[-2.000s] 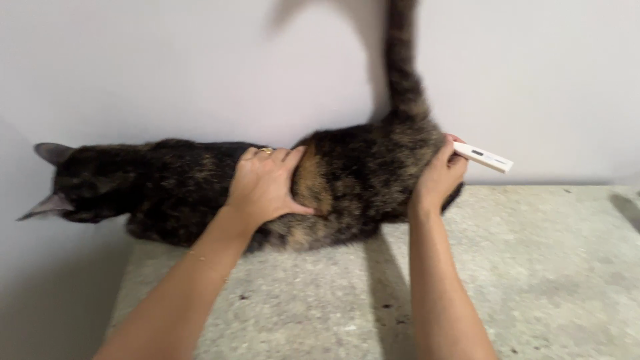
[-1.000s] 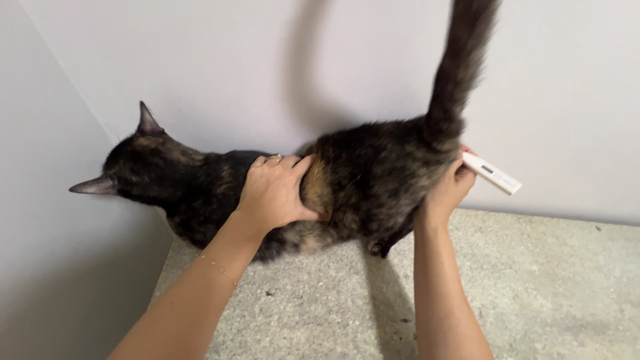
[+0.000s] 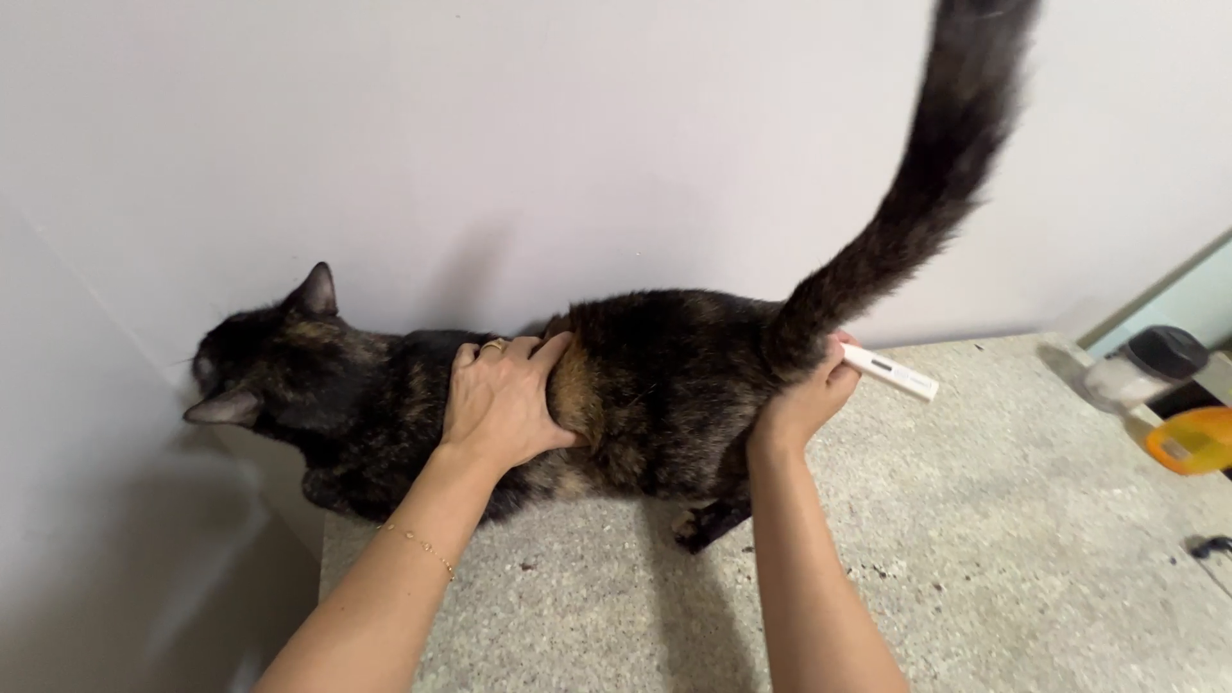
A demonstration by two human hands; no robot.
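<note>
A dark tortoiseshell cat (image 3: 664, 385) stands along the wall on a speckled stone-look surface, its head to the left and its tail raised at the right. My left hand (image 3: 505, 399) rests on the cat's side behind the shoulders, thumb spread toward the belly; a ring and a thin bracelet show on that arm. At the cat's rear, under the tail base, is my right hand (image 3: 804, 399), its fingers on a white digital thermometer (image 3: 890, 372) whose body points right. The thermometer's tip is hidden behind the hand and the cat.
The speckled surface (image 3: 577, 587) ends at the left near a wall corner. A pale wall (image 3: 577, 144) runs behind the cat. At the far right are a clear jar with a black lid (image 3: 1145, 371), an orange-yellow object (image 3: 1193, 441) and a small black item (image 3: 1211, 547).
The cat's head has lifted and turned, and its tail now leans right. Both hands stay on the cat. The view has shifted, bringing the jar and orange object into sight.
</note>
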